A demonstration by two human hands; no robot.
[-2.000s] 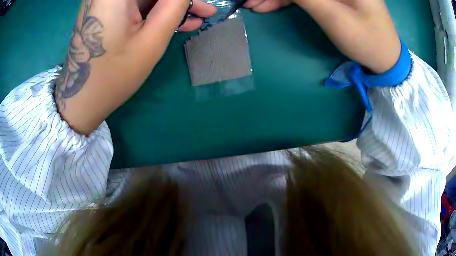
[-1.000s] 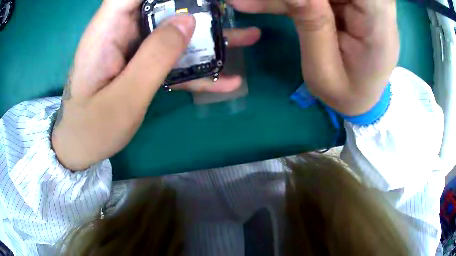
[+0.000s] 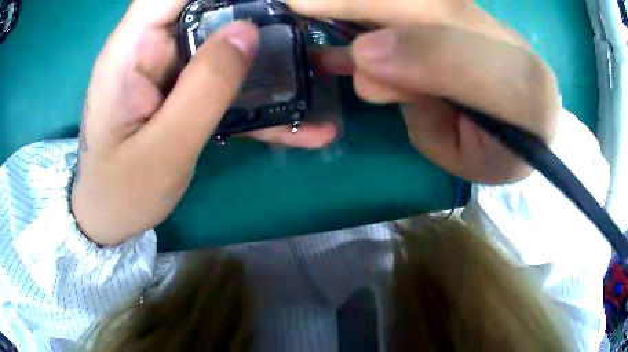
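Note:
My left hand (image 3: 158, 103) holds the black rounded-square watch housing (image 3: 275, 109) from its left side, thumb across the silver-grey plate (image 3: 274, 69) in its centre. Silver pins stick out at the housing's lower corners. My right hand (image 3: 454, 82) is at the housing's right, fingers curled round the long black tweezers (image 3: 537, 151), which slant from the housing's upper right to the right edge. The tweezers' tips are too blurred to tell. The adhesive sheet (image 3: 330, 103) lies on the mat, mostly hidden behind the housing and fingers.
The green mat (image 3: 310, 199) lies under the hands, its front edge near my striped smock (image 3: 303, 261). A white edge or frame (image 3: 611, 89) runs along the right side. Long hair hangs into view at the bottom. A dark item is at the upper left corner.
The housing came into view in my left hand and now sits slightly lower left than a second ago. My right hand has turned, showing the tweezers, and the wrist strap is mostly hidden.

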